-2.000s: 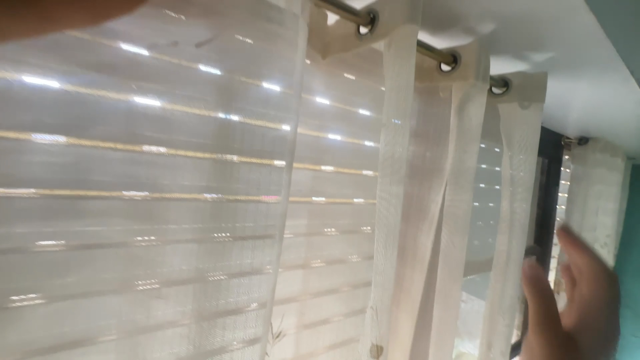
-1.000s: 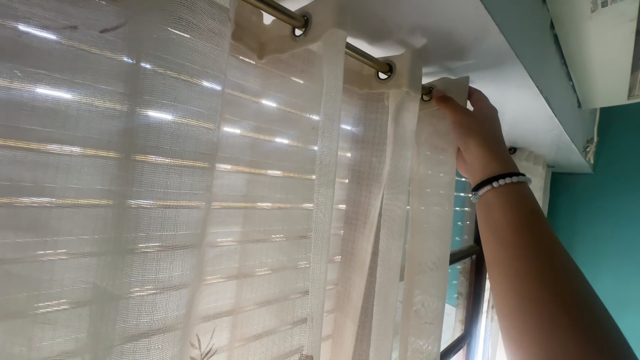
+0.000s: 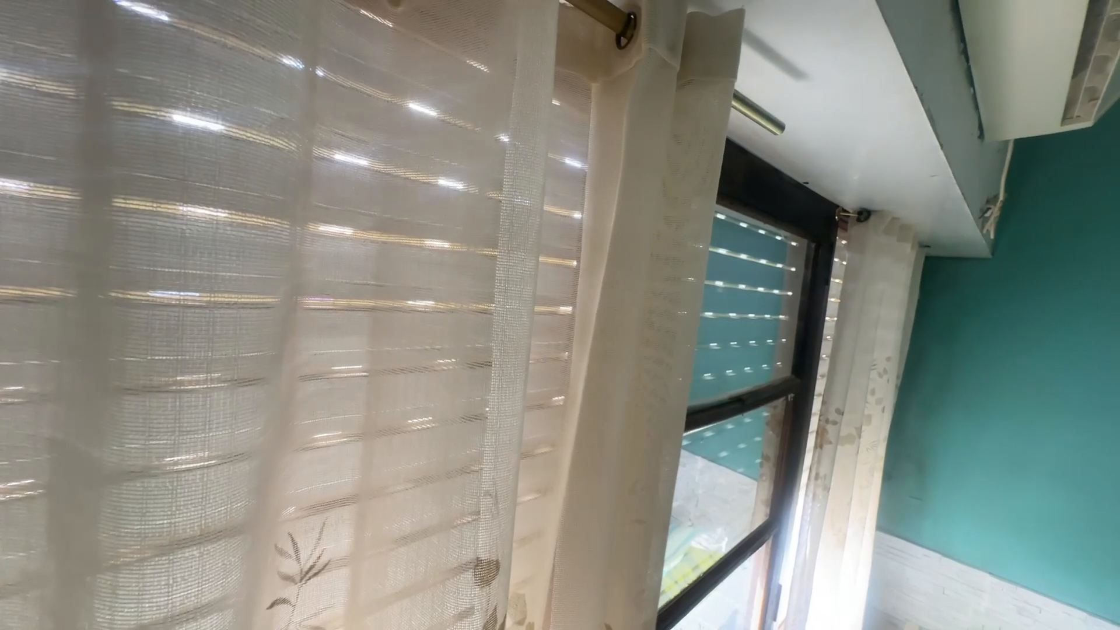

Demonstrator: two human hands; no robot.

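A sheer cream curtain (image 3: 402,350) with a leaf pattern hangs across the left and middle of the view. A metal grommet (image 3: 626,31) near its top right sits around a brass-coloured curtain rod (image 3: 599,12). The rod's bare end (image 3: 767,115) sticks out to the right of the curtain's edge, under the white ceiling ledge. Neither of my hands is in view, so what they hold or touch cannot be seen.
A dark-framed window (image 3: 744,402) with glass panes stands behind the curtain's right edge. Farther right hang a second curtain (image 3: 862,385) and a teal wall (image 3: 1015,376). A white box-shaped unit (image 3: 1024,70) is at the top right, beside the ledge (image 3: 857,105).
The hand with the bracelets, which was at the curtain's top right grommet one second ago, has left the view. The rod's end now shows beyond the curtain's edge.
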